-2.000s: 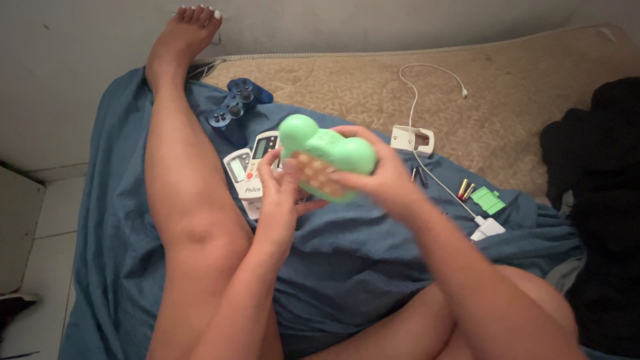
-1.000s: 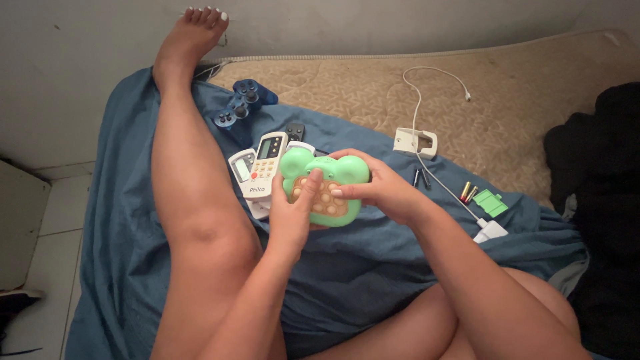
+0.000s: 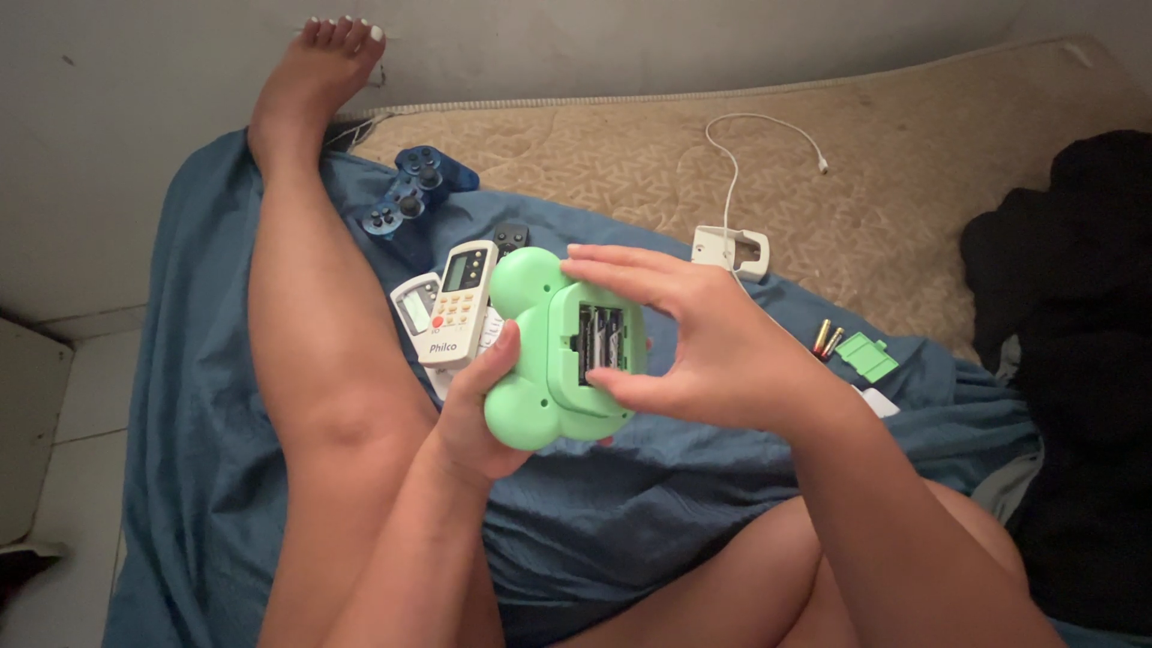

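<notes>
My left hand [image 3: 481, 409] grips a green plastic handheld pop game toy [image 3: 526, 355], with the thumb on its back and the fingers behind it. The toy's back faces up, and its battery bay holds dark batteries [image 3: 601, 346]. My right hand [image 3: 711, 337] curves over the right side of the toy, its thumb at the lower end of the bay and its fingertips at the toy's upper edge. The green battery cover [image 3: 867, 357] lies on the blue sheet at the right, beside two loose AA-type batteries [image 3: 826, 339].
A white Philco remote control [image 3: 457, 306] overlaps another white remote [image 3: 416, 309], near a small black remote [image 3: 511, 238]. Farther back are a blue game controller [image 3: 418, 193], a white wall holder [image 3: 747, 256] and a white cable [image 3: 733, 162]. Black fabric [image 3: 1071, 270] lies at the right.
The toy has been turned over: its button side showed before, and now its back with the uncovered battery bay faces up. My right hand has shifted to the bay.
</notes>
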